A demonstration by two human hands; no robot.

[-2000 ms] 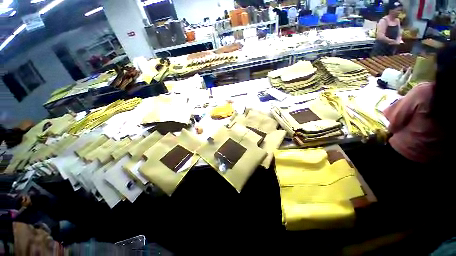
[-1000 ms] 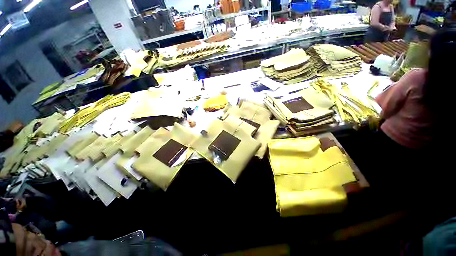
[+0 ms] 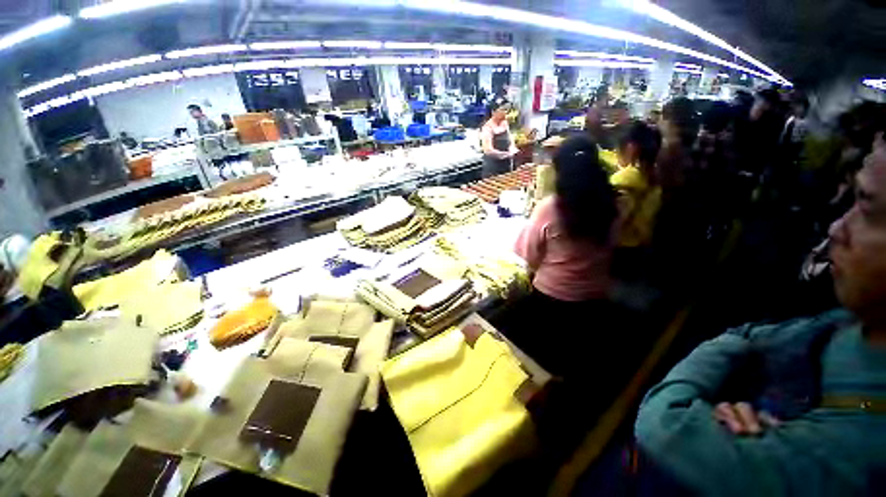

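Note:
Neither of my hands is in the picture. Nearest in front of me, a tan-olive bag panel [image 3: 335, 427] with a dark brown square patch [image 3: 281, 413] lies at the bench's front edge, a small shiny spot below the patch. Another panel with a brown patch [image 3: 143, 474] is cut off by the lower edge. To the right, a folded bright yellow stack [image 3: 457, 413] with a dark line across it lies on a brown board [image 3: 533, 392]. Behind it is a pile of panels [image 3: 427, 312] with a brown square on top.
An orange-yellow lump [image 3: 243, 321] lies mid-bench. Layered panels [image 3: 384, 222] and yellow strips [image 3: 497, 269] lie farther back. A person in pink [image 3: 573, 248] stands at the bench. A person in teal with folded arms [image 3: 719, 403] is close at right. A yellow line [image 3: 622, 403] crosses the dark floor.
The view has swung right, so the bench things shift left and look larger. The teal person and the aisle with more people have come into view. The seated person at lower left is out of view.

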